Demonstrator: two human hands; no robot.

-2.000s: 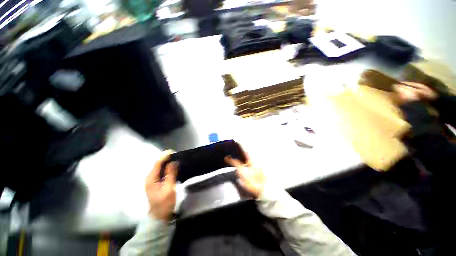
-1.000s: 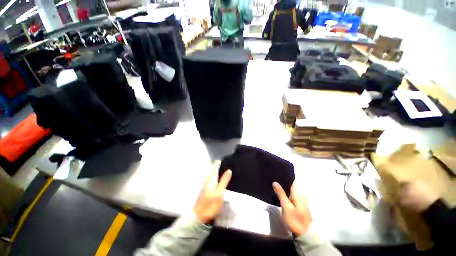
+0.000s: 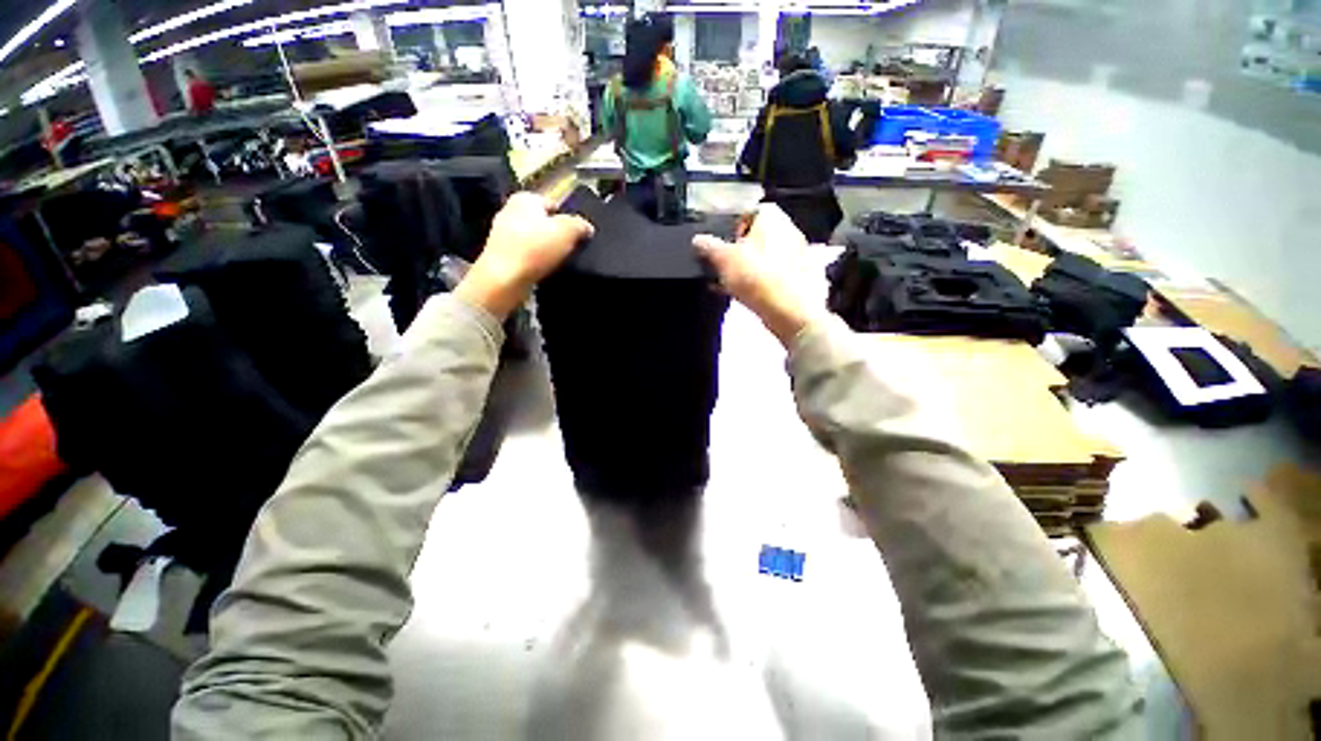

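A tall stack of black panels stands upright on the shiny table in front of me. A black cut panel is held at the top of the stack. My left hand grips its left end, with the thumb on top. My right hand grips its right end the same way. My fingers under the panel are mostly hidden. A small blue clip lies on the table to the right of the stack's base.
Black bundles stand at left, one with a white tag. Brown cardboard pieces lie at right, partly behind my right forearm. A tan sheet is at the right edge. Black bundles lie back right. Two people stand beyond the table.
Both hands have moved from the table's near edge up and forward to the top of the tall stack, with the black panel. The view has tilted up, and the blue clip is visible.
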